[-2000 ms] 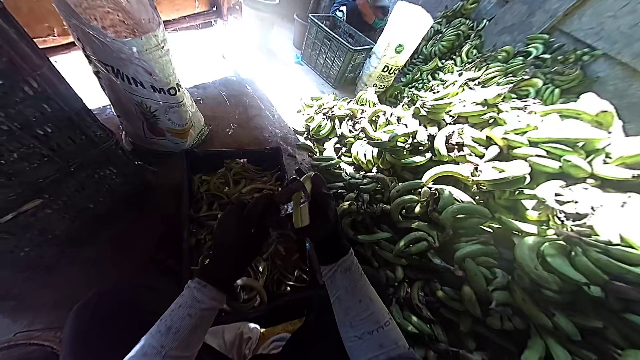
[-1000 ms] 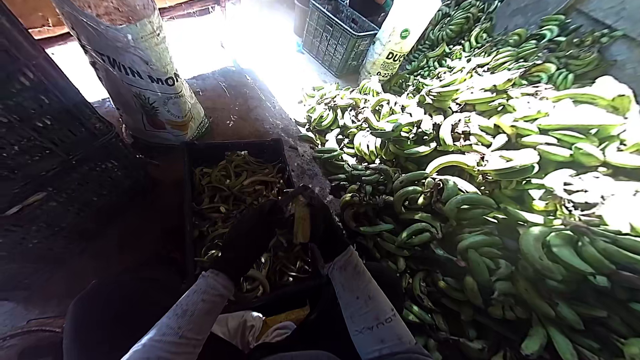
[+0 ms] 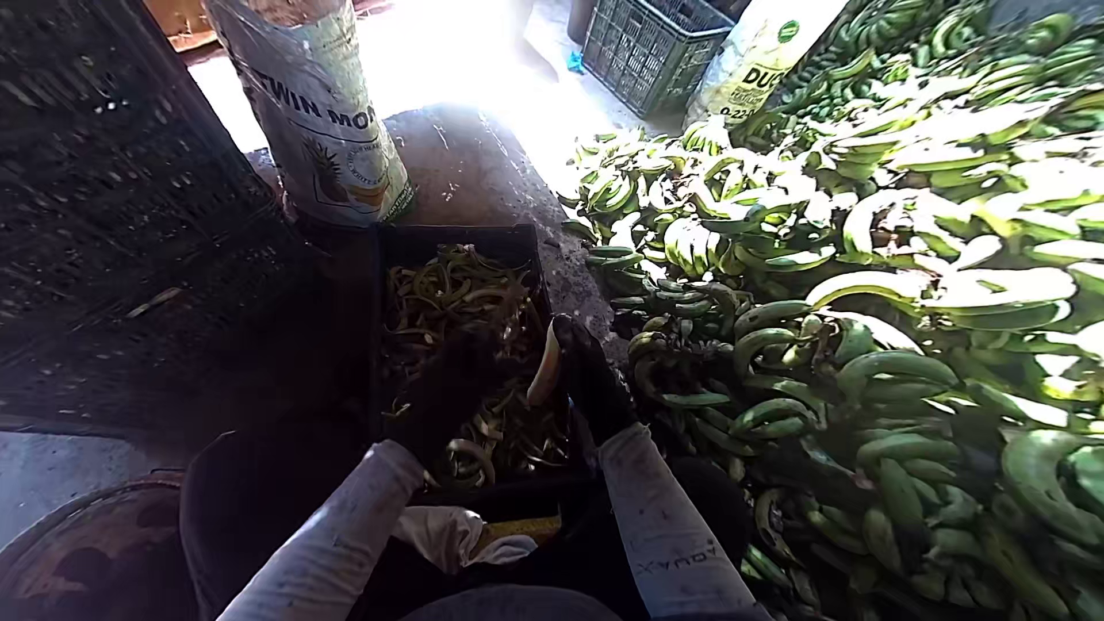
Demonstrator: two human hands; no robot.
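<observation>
My right hand [image 3: 591, 371], in a dark glove, holds a pale, peeled-looking plantain [image 3: 546, 366] upright along its inner side, over the right part of a dark crate. My left hand [image 3: 457, 375], also dark-gloved, is over the crate's left middle, apart from the plantain. Shadow and blur hide its fingers and anything in them. Below both hands, the dark crate [image 3: 457, 233] holds a heap of green and yellowish peel strips [image 3: 448, 289]. Green plantains [image 3: 897, 371] lie piled to the right of my right hand.
A printed sack [image 3: 332, 129] stands beyond the crate at the left. A green plastic crate [image 3: 655, 56] and another printed sack [image 3: 746, 69] stand at the back. A dark woven surface [image 3: 121, 224] rises at the left, and a round-rimmed container [image 3: 95, 552] sits at the lower left.
My hands were close together around the plantain; they are now farther apart, with the plantain beside my right hand. More of its pale surface shows now.
</observation>
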